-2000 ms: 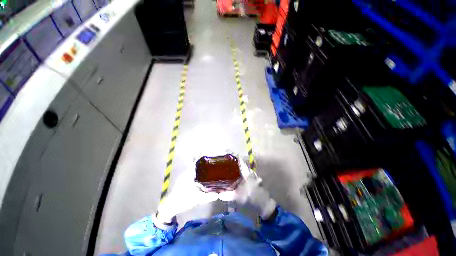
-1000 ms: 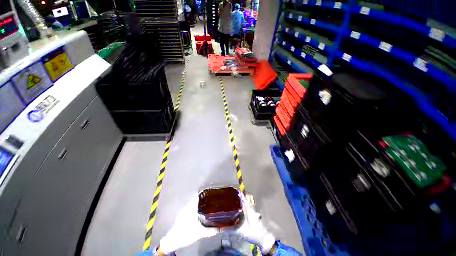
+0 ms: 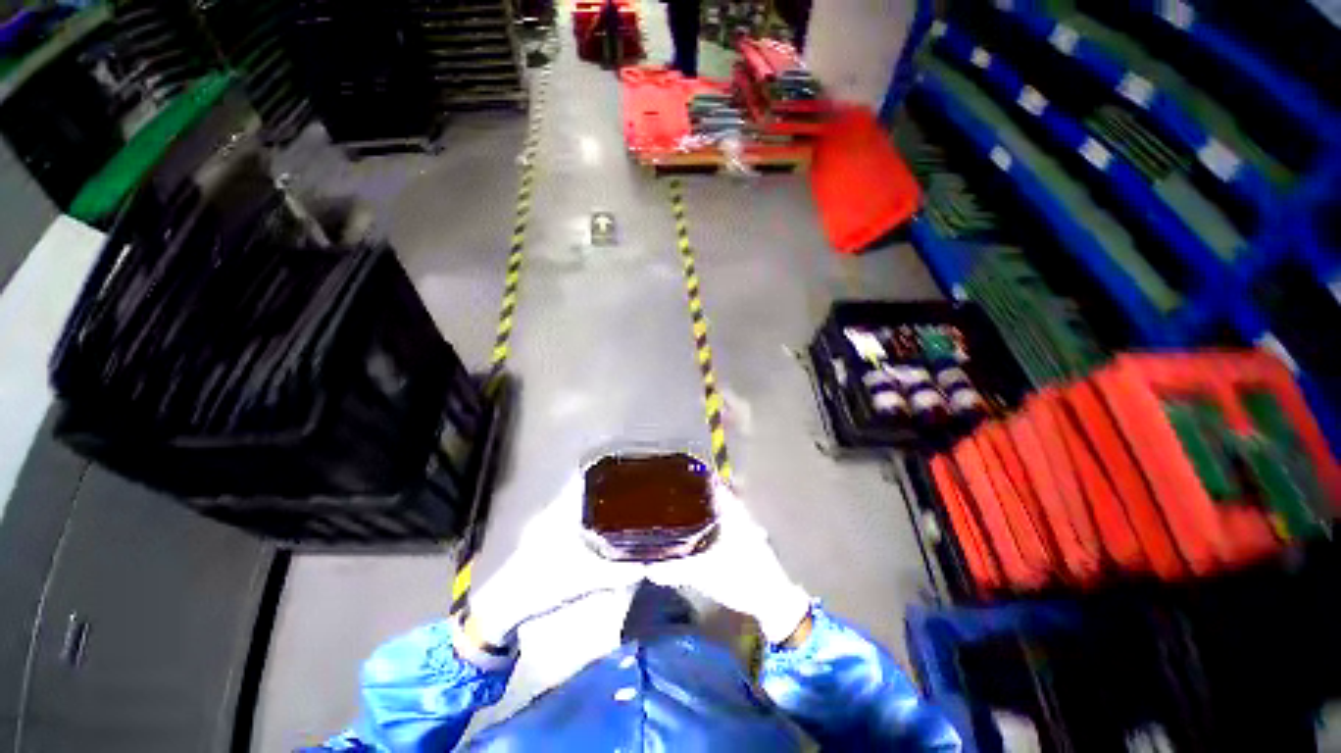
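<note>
A clear plastic tub (image 3: 649, 502) with dark red-brown liquid is held level in front of my body at the lower middle. My left hand (image 3: 544, 571) in a white glove holds its left side and underside. My right hand (image 3: 747, 564), also in a white glove, holds its right side. The gloves are overexposed, so the single fingers do not show. The tub hides part of both hands.
Black crates (image 3: 280, 397) stand at left. At right are a stack of red trays (image 3: 1088, 471), a black bin (image 3: 909, 375) and a blue rack (image 3: 1132, 162). Yellow-black tape (image 3: 693, 324) edges the aisle. Red totes (image 3: 669, 111) on a pallet and a person's legs (image 3: 682, 37) are ahead.
The view has moved forward along the aisle; crates and red trays are closer. The tub stays between both hands and sits higher in the view than one second ago.
</note>
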